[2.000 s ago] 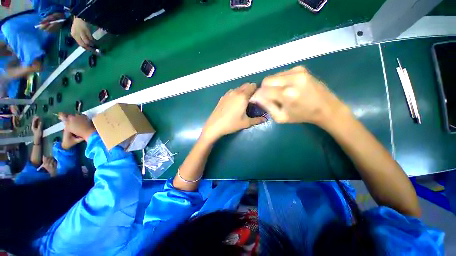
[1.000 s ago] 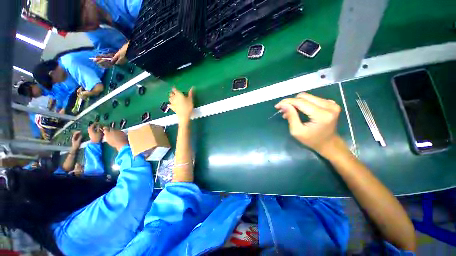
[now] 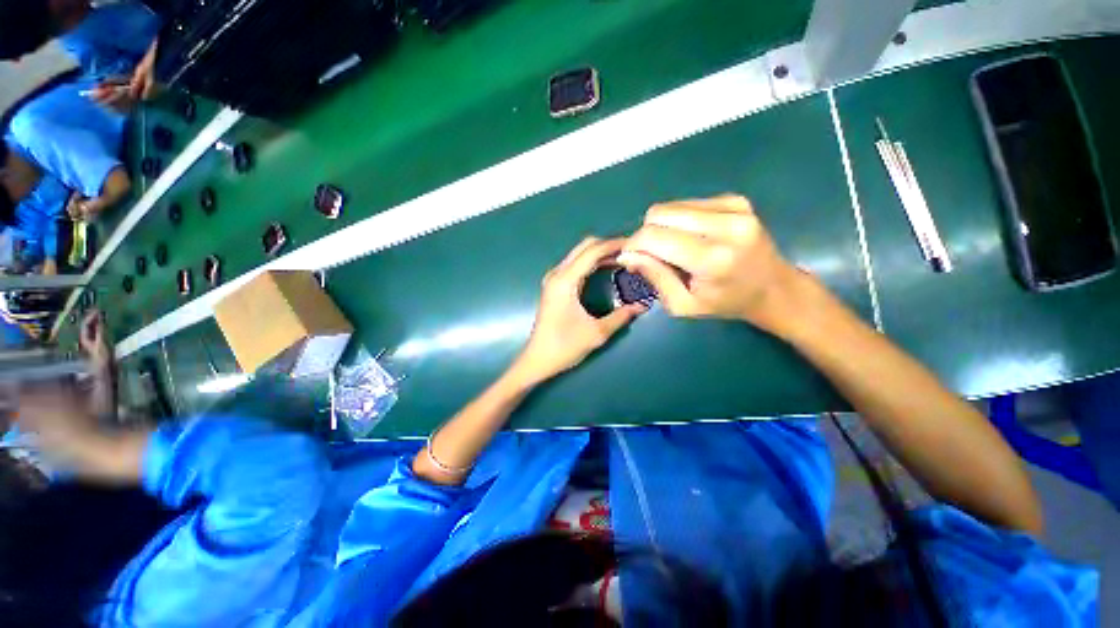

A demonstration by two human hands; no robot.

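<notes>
My left hand (image 3: 575,313) holds a small dark watch body (image 3: 634,287) by its edges, thumb below and fingers above, over the green bench mat. My right hand (image 3: 710,260) is at the watch's right side, its fingertips pinched together over the watch. A thin tool in the right fingertips cannot be made out in this frame; the fingers cover the spot. The watch is partly hidden by the right fingers.
Thin white sticks (image 3: 913,202) and a black smartphone (image 3: 1045,172) lie at right. A brown carton (image 3: 281,321) and clear plastic bag (image 3: 364,391) are at left. Beyond the white rail (image 3: 491,183), watches (image 3: 574,92) sit on the belt. A neighbour's blurred hand is far left.
One second ago my left hand reached over the rail to the belt and my right held a thin tool in the air. Now both hands are together at a watch over the mat.
</notes>
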